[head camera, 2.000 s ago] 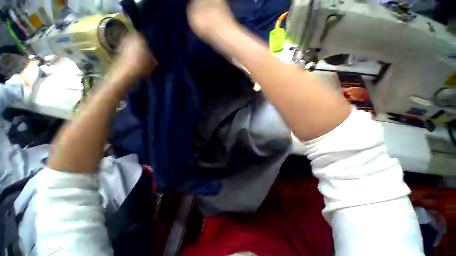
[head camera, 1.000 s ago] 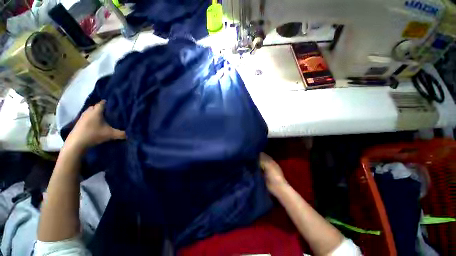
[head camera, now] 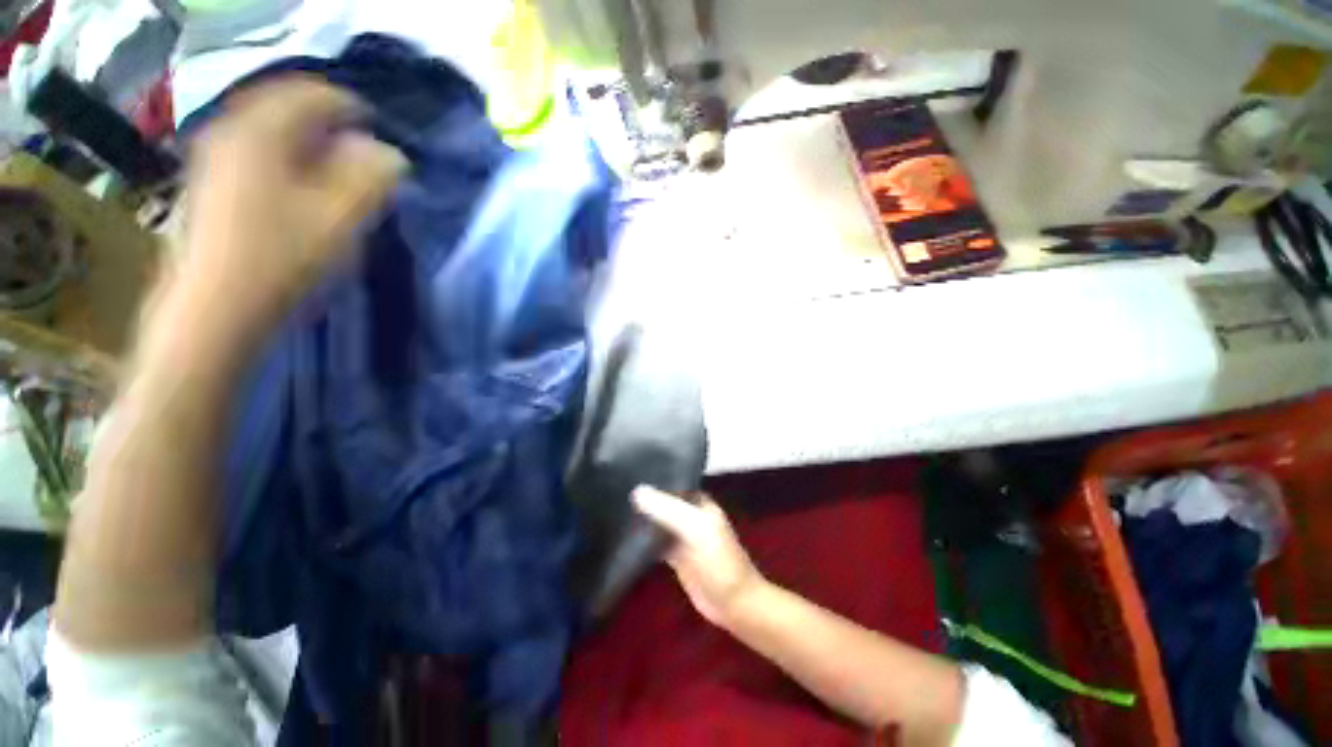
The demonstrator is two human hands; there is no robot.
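The navy garment piece (head camera: 438, 423) is bunched left of the needle area and hangs over the table's front edge. A grey fabric panel (head camera: 643, 416) shows along its right side. My left hand (head camera: 292, 175) is blurred, raised at the upper left, with its fingers curled on the navy cloth. My right hand (head camera: 704, 555) is at the lower edge of the grey panel, thumb on top, pinching it. The sewing machine's presser foot area (head camera: 665, 139) is just right of the cloth, washed out by light.
A smartphone (head camera: 923, 197) lies on the machine bed, with snips (head camera: 1118, 238) and black-handled scissors (head camera: 1297, 241) to its right. An orange basket (head camera: 1118, 584) with navy and white pieces is at lower right. A yellowish machine (head camera: 73, 263) stands at left. Dark red cloth (head camera: 818, 584) covers my lap.
My left hand has moved up with the navy cloth. My right hand has moved left. The navy cloth is narrower and shifted left, and the grey panel now shows.
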